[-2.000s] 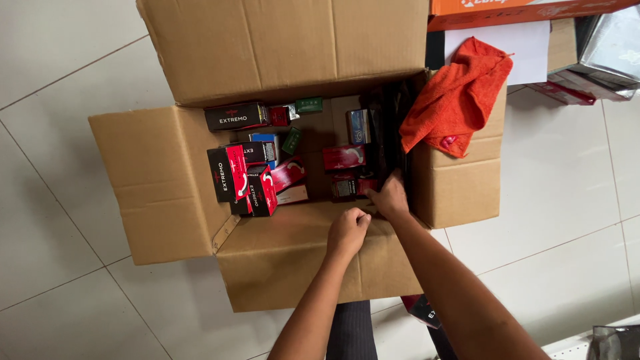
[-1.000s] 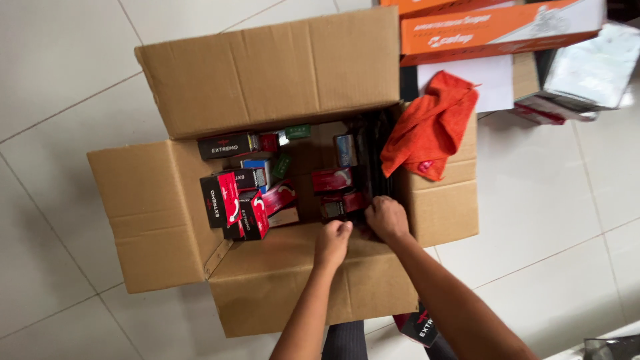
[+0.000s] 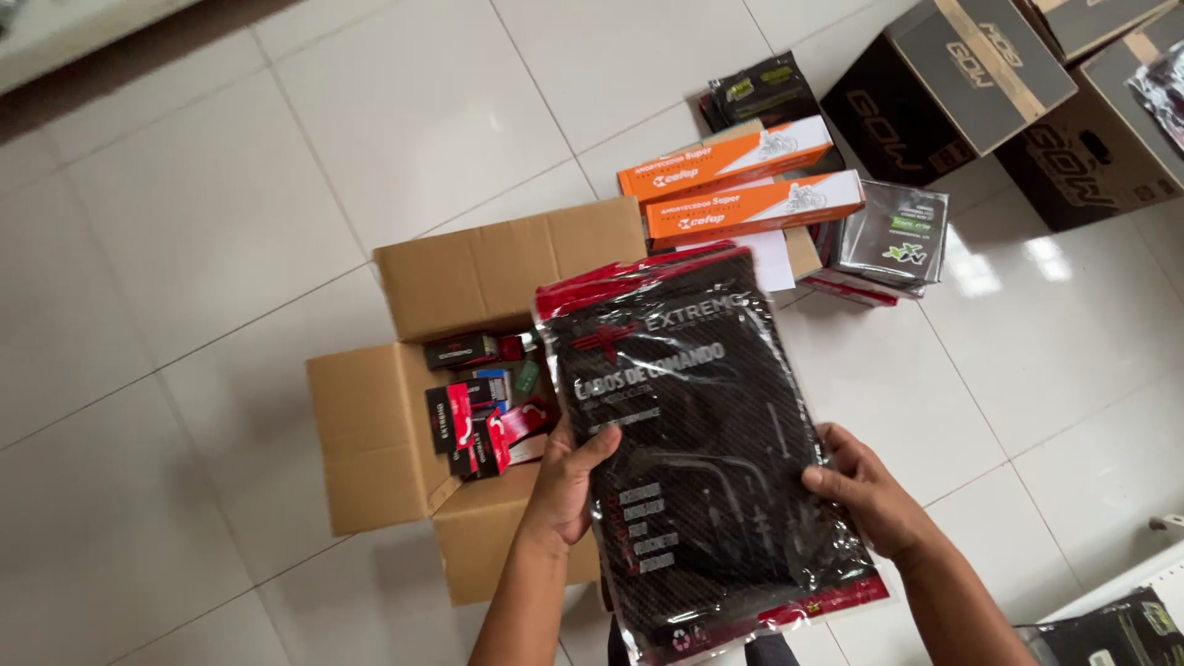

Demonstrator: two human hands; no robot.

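Several flat black-and-red plastic packets of control cables (image 3: 694, 416), stacked together, are held up between my hands. My left hand (image 3: 569, 476) grips their left edge, thumb on the front. On the right edge, my right hand (image 3: 856, 490) holds them with its thumb in front too. Behind and left of the packets stands an open cardboard box (image 3: 370, 444). In it lie small black-and-red Extremo boxes (image 3: 462, 351) and a small green pack (image 3: 527, 376). The packets hide the right part of the box, and the red cloth is not visible.
Two orange-and-white Cofap shock absorber boxes (image 3: 754, 208) lie beyond the packets, beside a clear-wrapped black package (image 3: 893, 236) and a black packet (image 3: 763, 91). Large dark cartons (image 3: 943, 92) stand at upper right. A white shelf edge (image 3: 1124, 573) shows at lower right, on the tiled floor.
Both hands have come up from the right side of the cardboard box and now hold the black-and-red packets above it. The view has shifted and takes in more floor.
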